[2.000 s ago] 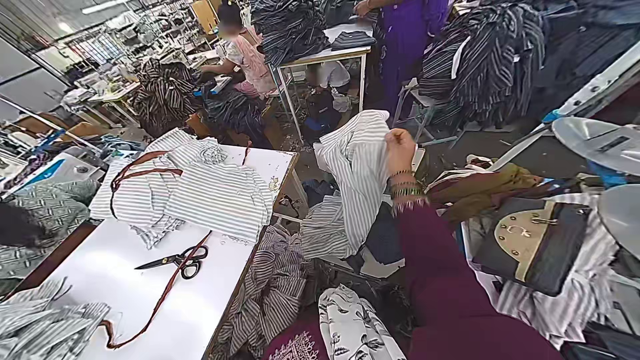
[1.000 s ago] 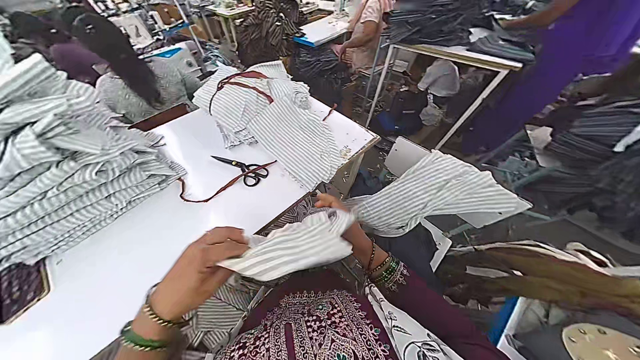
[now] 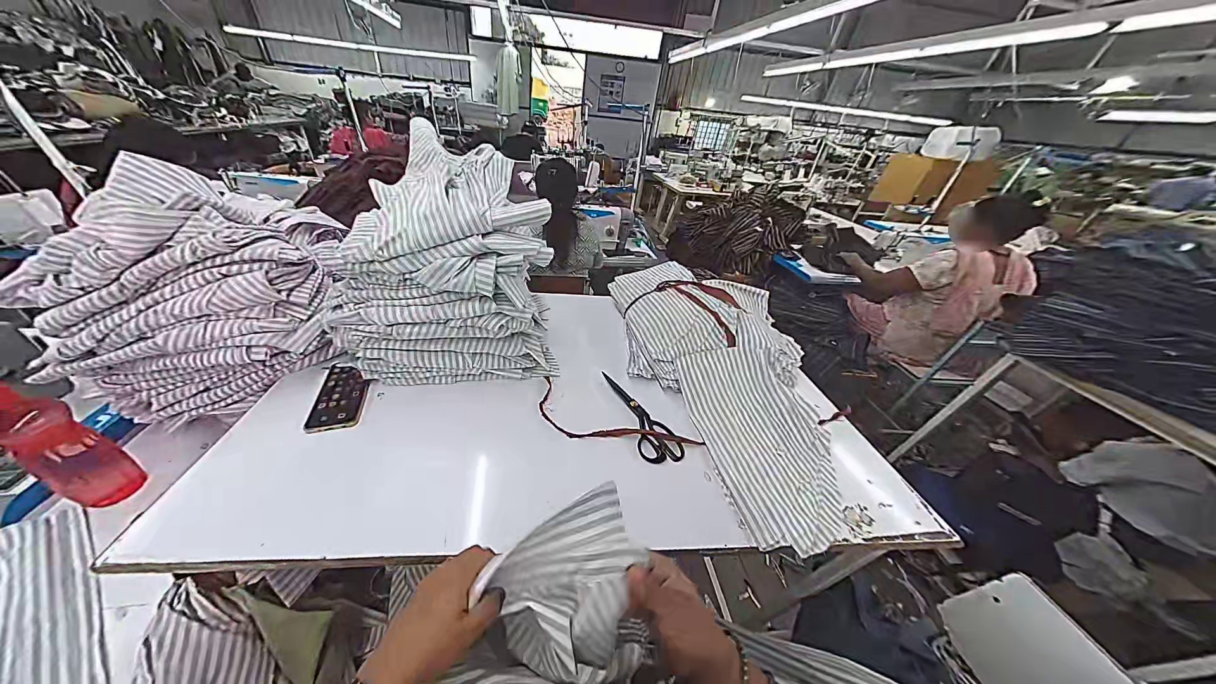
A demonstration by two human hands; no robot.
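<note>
Grey-and-white striped fabric is held between my two hands at the near edge of the white table. My left hand grips its left side, thumb on top. The fabric's right side is in my right hand, which is slightly blurred. Black-handled scissors lie on the table, with a dark red fabric strip crossing the handles. A striped fabric bundle with a red strip over it rests at the table's right side.
Tall stacks of striped fabric pieces and pinkish striped pieces stand at the left. A phone lies before them, and a red bottle is at far left. A seated person works at the right, beyond the table.
Two seconds ago my right hand held striped fabric out to the right; now both hands hold fabric in front of me. The view has swung up and left.
</note>
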